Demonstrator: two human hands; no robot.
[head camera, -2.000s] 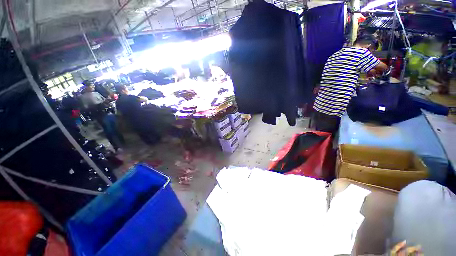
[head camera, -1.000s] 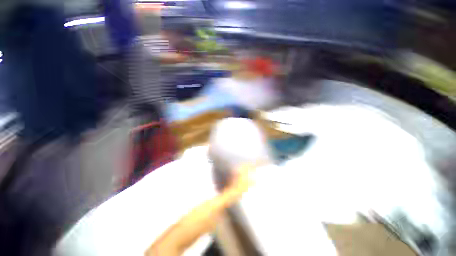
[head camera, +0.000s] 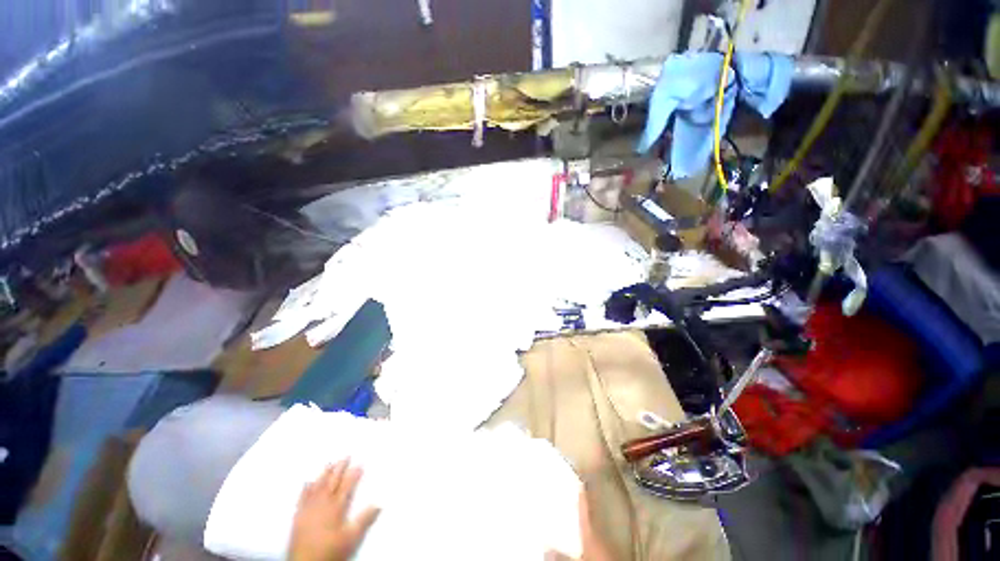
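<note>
A white garment or cut panel (head camera: 461, 488), overexposed, lies over the padded form and the tan cover. My left hand (head camera: 329, 515) lies on its left part with the fingers spread. My right hand (head camera: 592, 531) is at its right edge, cut off by the bottom of the picture; its grip cannot be made out. The pale grey padded form (head camera: 181, 466) juts out at the left. A steam iron (head camera: 691, 460) with a brown-red handle rests on the tan cover (head camera: 587, 384) at the right. A white heap (head camera: 472, 263) lies behind.
A green-teal flat piece (head camera: 345, 356) lies left of the heap. A light blue rag (head camera: 691, 110) hangs from a wrapped pipe (head camera: 504, 101). Yellow and dark lines hang at the right. Red cloth (head camera: 866, 367) and a blue bin (head camera: 954, 340) are at the right. Brown cardboard is at the left.
The view has swung right from the factory floor and an outstretched arm to the ironing table. Both hands are now at the white piece, and the iron shows.
</note>
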